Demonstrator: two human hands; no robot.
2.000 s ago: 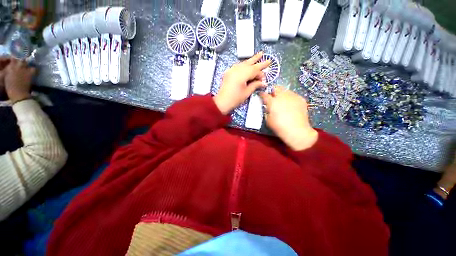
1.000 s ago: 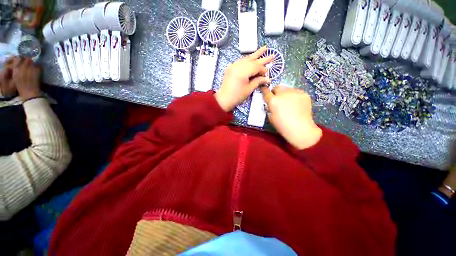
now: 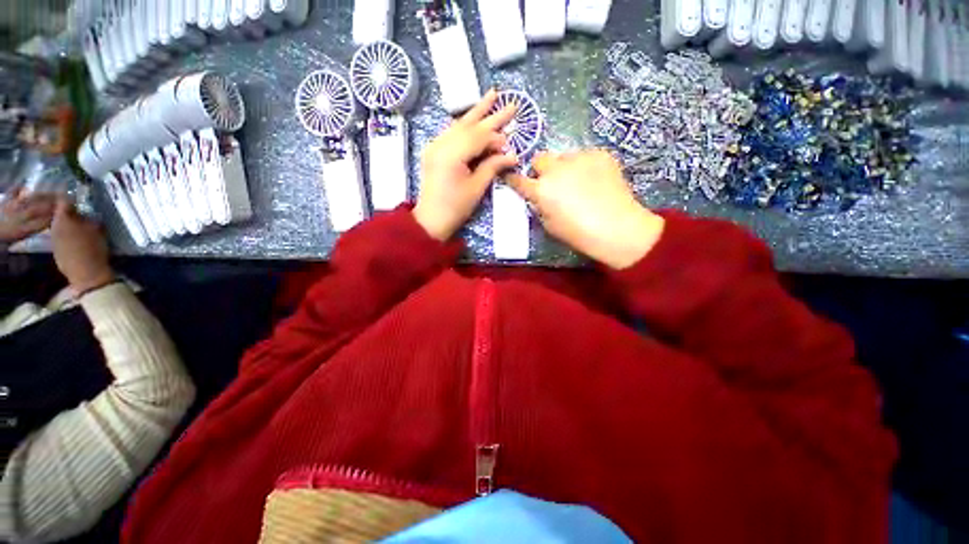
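A white handheld fan [image 3: 511, 221] lies on the bench in front of me, its round spoked head away from me and its plain handle toward me. My left hand [image 3: 459, 165] holds it at the head and neck, fingers over the grille's left side. My right hand [image 3: 579, 197] has its fingertips at the neck, just below the grille, from the right. The fingertips of both hands meet there and hide the neck opening. Whether a small part is between the right fingertips cannot be told.
Two fans [image 3: 388, 159] lie grille up at left. Stacked fans [image 3: 175, 159] stand farther left, others [image 3: 786, 21] at back right. Heaps of small pale parts [image 3: 675, 117] and dark parts [image 3: 818, 138] lie right on the bubble-wrapped bench [image 3: 287, 228]. Another person's hands [image 3: 80, 239] are far left.
The view has turned and shifted, so the bench items sit differently in the picture. Both hands remain at the same fan's neck, with only small finger shifts.
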